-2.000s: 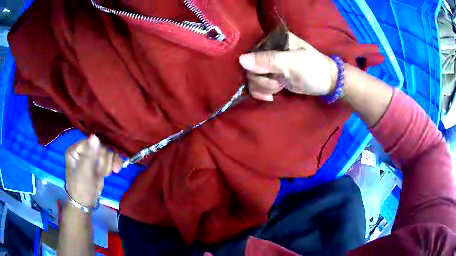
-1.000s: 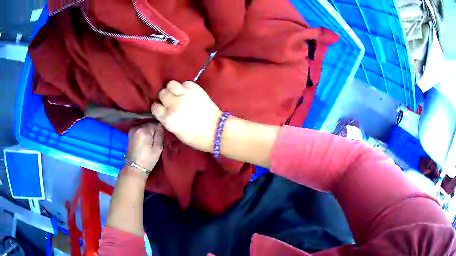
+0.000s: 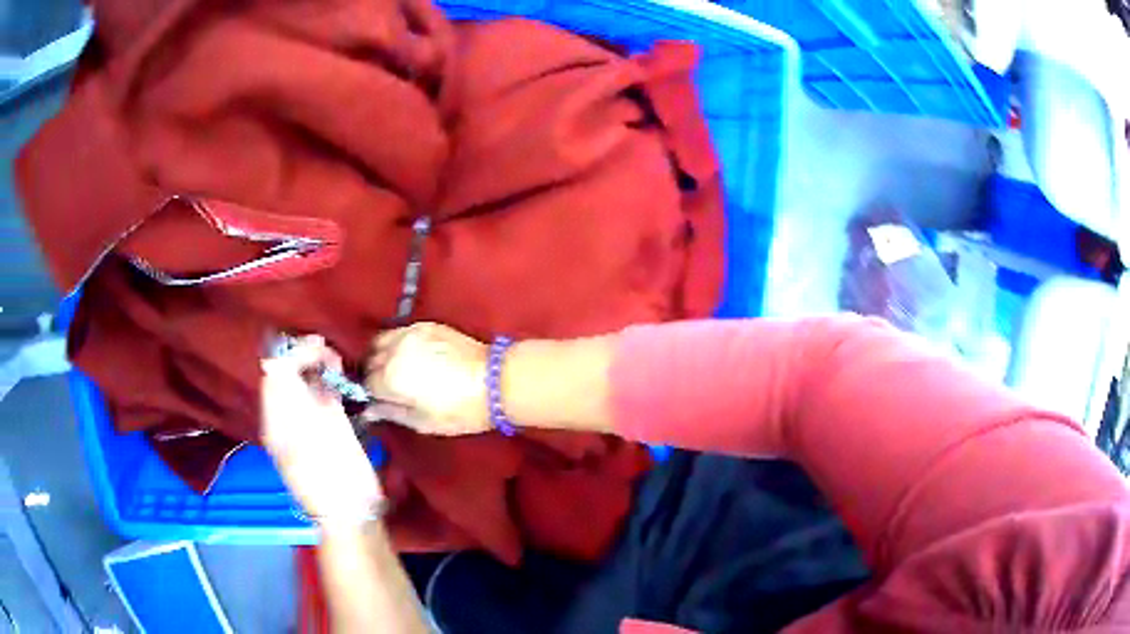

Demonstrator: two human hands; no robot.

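Observation:
A large bundle of dark red garment pieces lies over a blue plastic crate. A narrow pale patterned tie strip runs around the bundle. My left hand, slightly blurred, grips a part of the strip at the bundle's near side. My right hand is beside it, fingers pinched on the strip where the ends meet; the exact hold is partly hidden by the fingers. A pale toothed zip shows in a red piece on the left.
A second blue crate stands at the top right. A clear plastic bag with a white label lies on the right. A blue rectangular panel is at the lower left. My dark-clothed lap is against the near side of the bundle.
My hands first held the strip stretched apart, then came together at the bundle's near side. Now my left hand is raised slightly with strip in it. The bundle and crate appear shifted left in view.

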